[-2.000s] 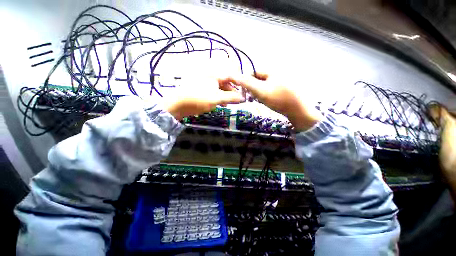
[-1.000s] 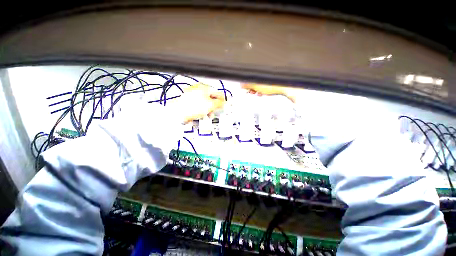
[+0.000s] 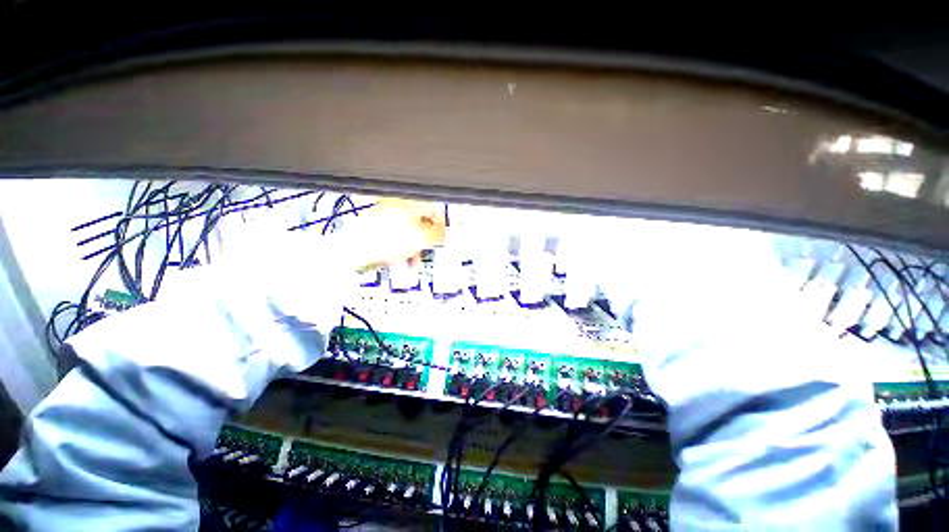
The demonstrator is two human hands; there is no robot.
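My left hand (image 3: 404, 235) reaches in under the cabinet's front frame, at the upper shelf. Its fingers are washed out by glare, and what they hold cannot be told. My right hand is lost in the glare; only its pale sleeve (image 3: 775, 416) shows clearly. Several white adapters (image 3: 491, 276) stand in a row on the bright upper shelf, between my two forearms. Black leads (image 3: 156, 229) loop at the upper left, partly hidden by the frame. A short black lead (image 3: 364, 327) lies near my left sleeve.
The wide tan front frame (image 3: 416, 130) crosses the top of the view. Green load boards (image 3: 499, 369) run along the shelf edges, with dark leads (image 3: 552, 457) hanging below. More adapters (image 3: 848, 307) and leads stand at the right. A bit of blue tray (image 3: 304, 514) shows at the bottom.
The view has tilted up, so the front frame now covers the top and the tray has nearly left the picture. My hands have parted, and my right hand has faded into the glare.
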